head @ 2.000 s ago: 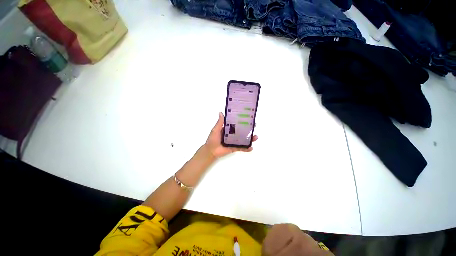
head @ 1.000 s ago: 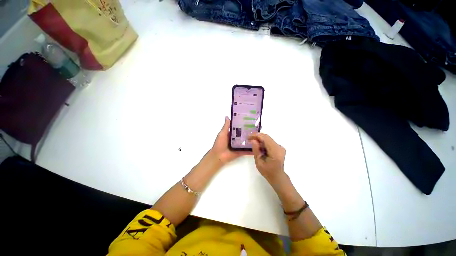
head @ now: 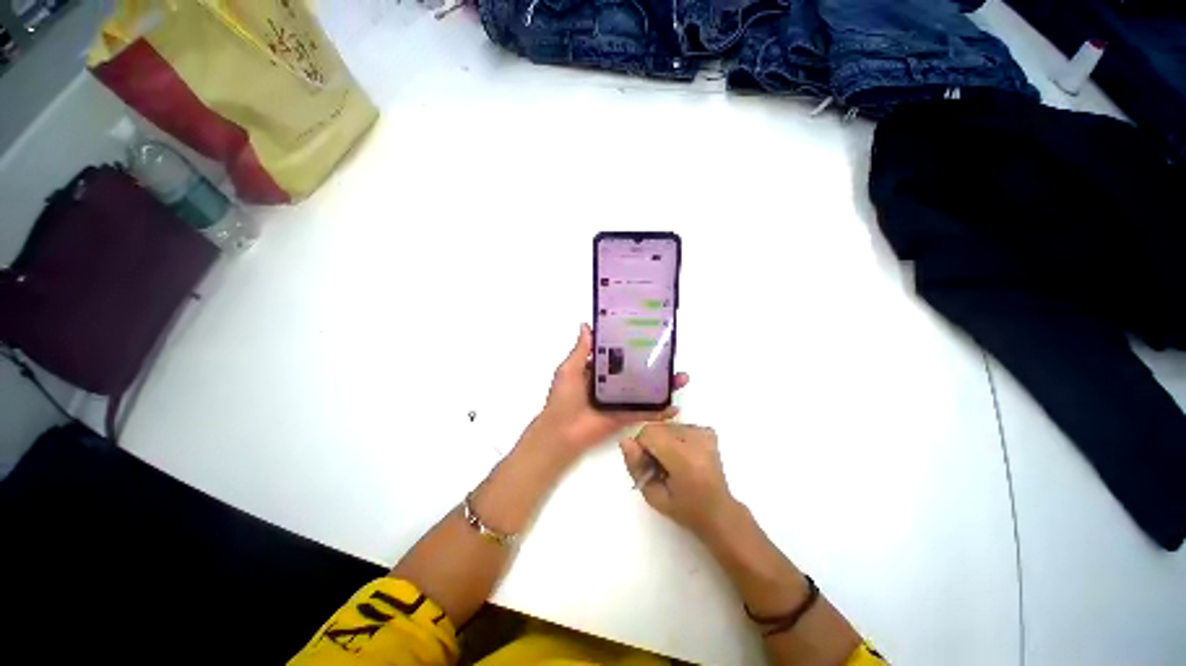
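Note:
A smartphone (head: 636, 319) with a lit pinkish screen, showing message rows and green bars, is held upright above the white table. My left hand (head: 580, 406) is shut on its lower end, with the thumb at the left edge and fingertips showing at the right edge. My right hand (head: 679, 471) is curled just below the phone, apart from it. A small silvery tip sticks out under its fingers and looks like thread snips (head: 644, 479); the rest is hidden in the hand.
A black garment (head: 1041, 247) lies at the right, its sleeve towards the front. Blue denim (head: 897, 52) and a small white tube (head: 1081, 66) lie at the far edge. A yellow and red bag (head: 241, 98), water bottle (head: 193, 195) and maroon handbag (head: 111, 280) stand left.
My right hand came in from the lower edge to the phone's screen, then drew back below it. My left hand keeps holding the phone. The view has shifted slightly.

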